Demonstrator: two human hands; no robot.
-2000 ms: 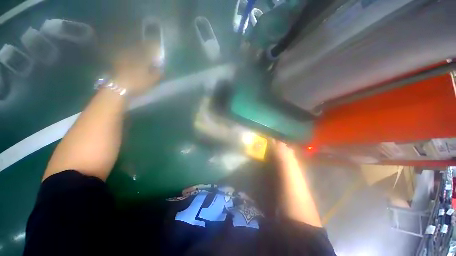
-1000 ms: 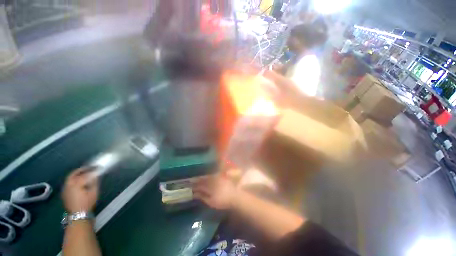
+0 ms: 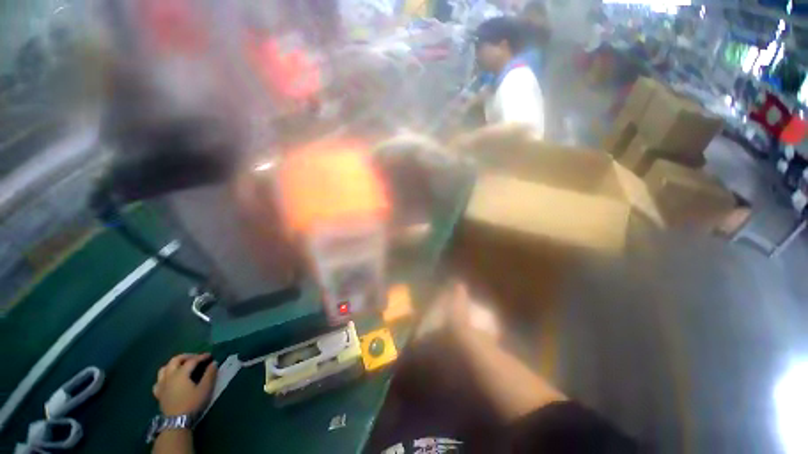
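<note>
My left hand (image 3: 184, 387), wearing a metal watch, is low on the green bench, left of the fixture. Its fingers are bent beside a pale strip; whether it holds anything is unclear. A white oval housing (image 3: 335, 344) lies in the cream fixture (image 3: 276, 387). A yellow button box (image 3: 378, 348) with a round green button stands at the fixture's right end. My right hand (image 3: 459, 312) is blurred, right of the button box, beside a pale blurred shape; I cannot tell if it holds it. More white housings (image 3: 74, 391) lie at the lower left.
The machine column (image 3: 235, 239) and orange machine box (image 3: 332, 188) rise behind the fixture. A second orange box (image 3: 398, 303) sits by the button box. An open carton (image 3: 549, 213) is right of the bench. A person (image 3: 514, 84) is beyond it; stacked cartons (image 3: 673, 120) stand behind.
The view has shifted. My right hand has left the fixture and moved right, past the button box. My left hand is nearer the fixture; the blurred housing seen in it earlier is no longer clear.
</note>
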